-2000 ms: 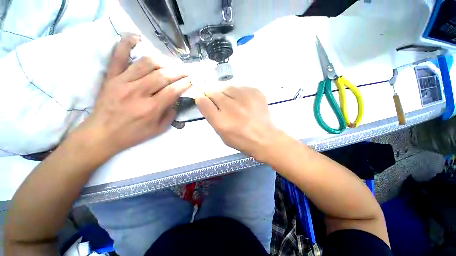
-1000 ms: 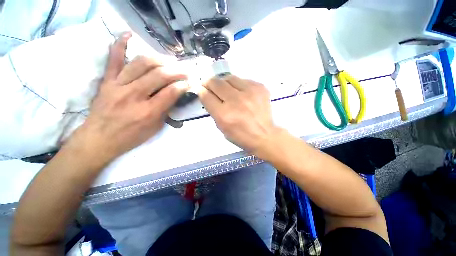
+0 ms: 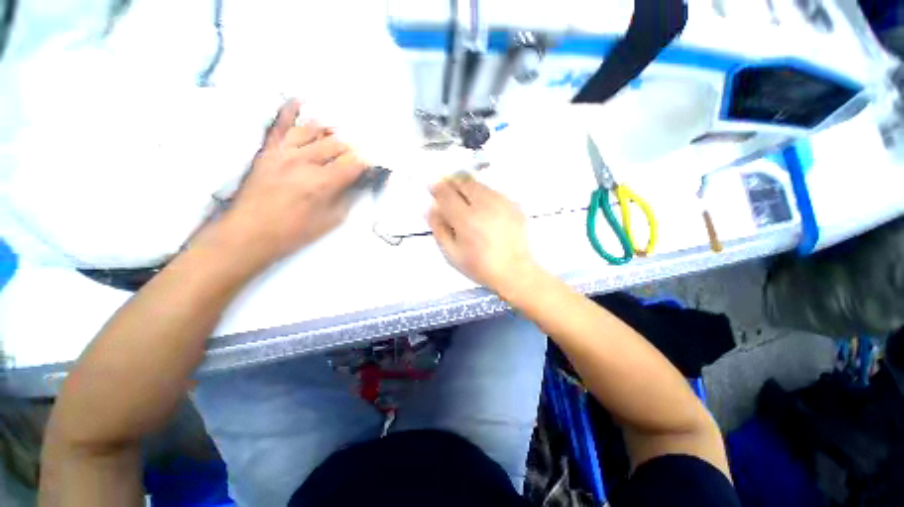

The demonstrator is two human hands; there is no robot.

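Observation:
The white padded lining [image 3: 109, 168] lies on the table left of the sewing machine head [image 3: 471, 59], overexposed in places. My left hand [image 3: 302, 188] presses on its right edge, and a small dark piece [image 3: 377, 178] shows at the fingertips. My right hand [image 3: 478, 226] is just below the presser foot and needle area [image 3: 466, 131], with fingers bent and fingertips together. Whether it pinches an edge of the cloth is lost in glare. The scissors [image 3: 615, 203], with one green and one yellow handle, lie right of my right hand.
A small tool with a brown handle [image 3: 712, 232] lies right of the scissors. A blue band [image 3: 801, 198] wraps the table's right end. A black strap [image 3: 639, 50] hangs over the machine. A measuring tape strip [image 3: 396, 322] runs along the front edge.
The view has shifted, showing more of the machine. My left hand has moved away from the needle area, widening the gap between my hands. The dark piece now shows beside my left fingertips.

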